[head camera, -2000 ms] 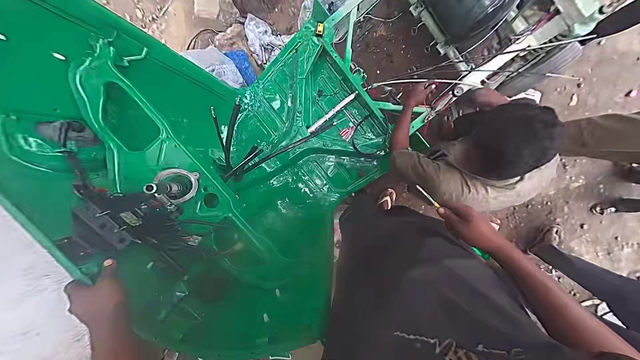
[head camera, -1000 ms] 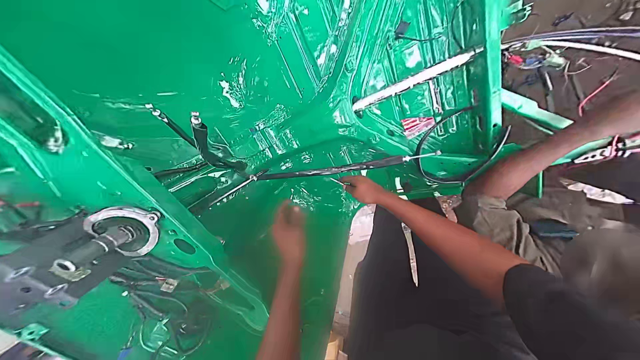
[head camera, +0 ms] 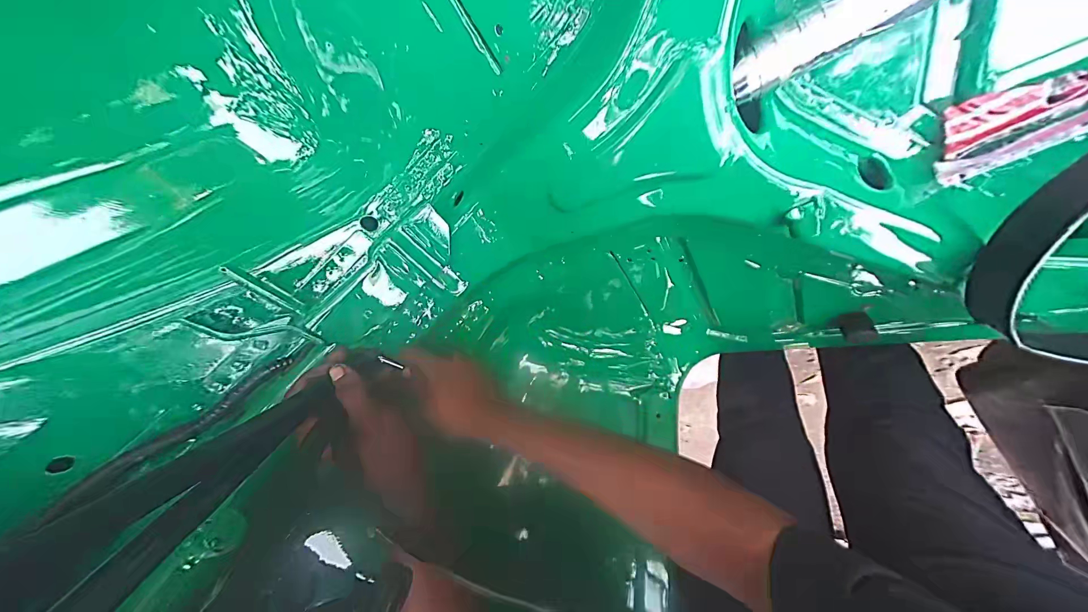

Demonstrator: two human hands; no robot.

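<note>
My left hand (head camera: 340, 399) grips a black-wrapped wiring harness (head camera: 195, 459) that comes up from the lower left over the green-painted metal body panel (head camera: 544, 144). Close to its right, my right hand (head camera: 450, 382) is blurred, fingers bent, at the dark end of the bundle. A short shiny metal piece (head camera: 391, 364) shows between the hands; whether it belongs to a tool or to the harness cannot be told. Thinner dark cable (head camera: 229, 395) lies along the panel behind the harness. My right fingertips and what they hold are hidden by blur.
A pale wrapped tube (head camera: 816, 42) passes through the panel at the upper right, near a red-and-white striped piece (head camera: 1011, 119). A black curved strip or hose (head camera: 994, 255) loops at the right edge. Dark-trousered legs (head camera: 765, 425) show beyond the panel's lower edge.
The view has come much closer to the panel. My hands, apart one second ago, are now together at the harness, which my left hand has taken hold of.
</note>
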